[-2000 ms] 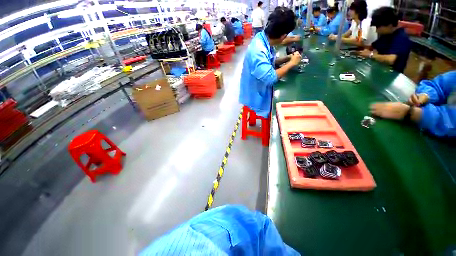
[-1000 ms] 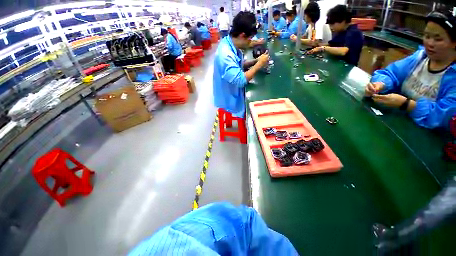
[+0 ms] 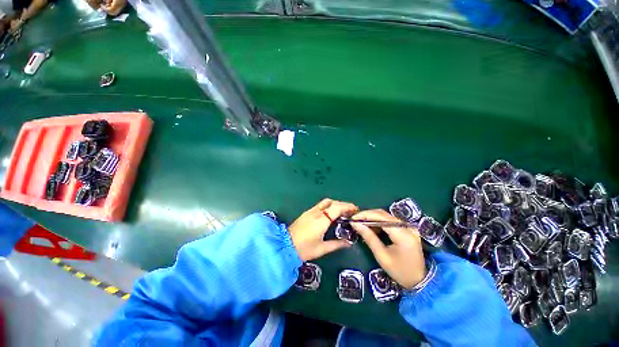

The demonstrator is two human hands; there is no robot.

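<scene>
My left hand (image 3: 320, 229) holds a dark watch-style housing (image 3: 345, 230) between thumb and fingers, just above the green bench. My right hand (image 3: 394, 245) holds a slim grey tool, tweezers (?) (image 3: 383, 223), like a pen, with its front end at the housing. Several loose housings lie in a row near my body, one of them at centre (image 3: 351, 285). Two more lie right of my right hand, one of them at its upper side (image 3: 404, 209). A large pile of housings (image 3: 533, 234) lies at the right. Fingers partly hide the held housing.
A salmon-pink tray (image 3: 133, 177) with dark housings lies at left. A plastic-wrapped post (image 3: 217, 81) stands ahead, with a white scrap (image 3: 286, 142) at its foot. Small black specks (image 3: 319, 174) lie ahead of my hands. A white device (image 3: 34, 62) and another person's hand show at upper left.
The view has swung right and down from the aisle and tray to the bench before me. Both my hands, the held housing, the tool and the pile now show; the tray sits at left.
</scene>
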